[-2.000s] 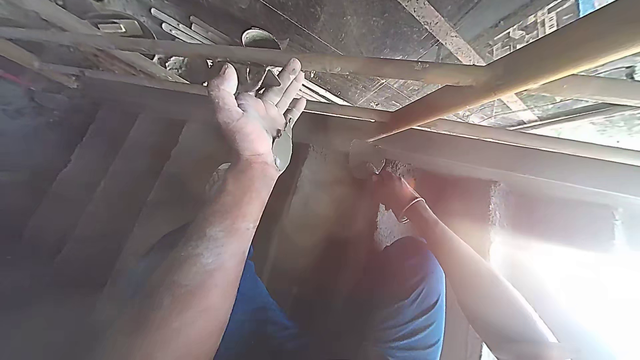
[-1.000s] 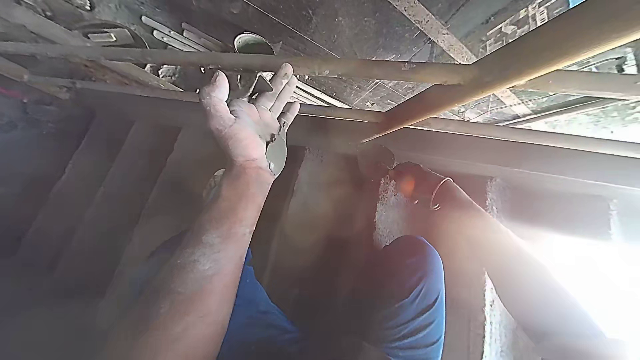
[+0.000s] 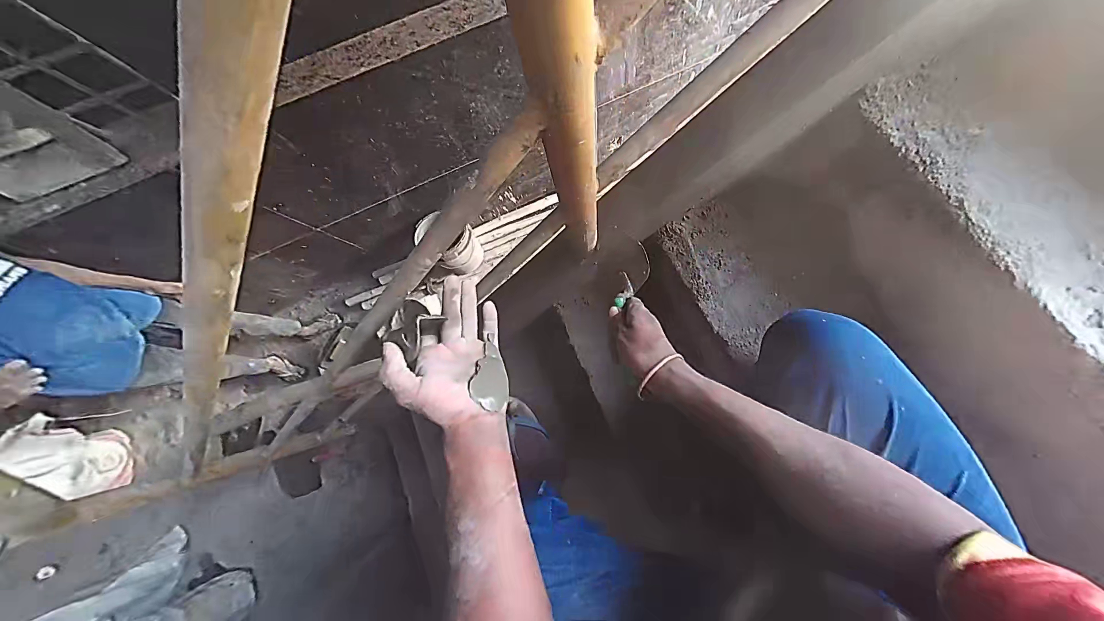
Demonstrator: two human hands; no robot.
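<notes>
My left hand [image 3: 448, 366] is held palm up with fingers spread, smeared with grey; a lump of wet mortar [image 3: 489, 379] sits at the heel of the palm on the little-finger side. My right hand [image 3: 642, 341], with a band at the wrist, grips a trowel by its handle [image 3: 620, 301]. The trowel's round-edged blade [image 3: 634, 257] lies against the grey plastered surface beside the foot of a yellow post [image 3: 569, 129]. Below the right hand are plastered concrete steps [image 3: 595, 345], one with a rough, unsmoothed edge [image 3: 720, 276].
Wooden poles [image 3: 431, 241] cross just beyond my left hand. Past them stand a bucket [image 3: 461, 250] and pale strips [image 3: 517, 226]. Another yellow post [image 3: 220, 172] rises at left. A person in blue [image 3: 78, 332] is below at far left, near a pale sack [image 3: 69, 457].
The view has turned strongly, bringing the person at left into sight. My left hand stays palm up with mortar on it. My right hand stays by the foot of the yellow post.
</notes>
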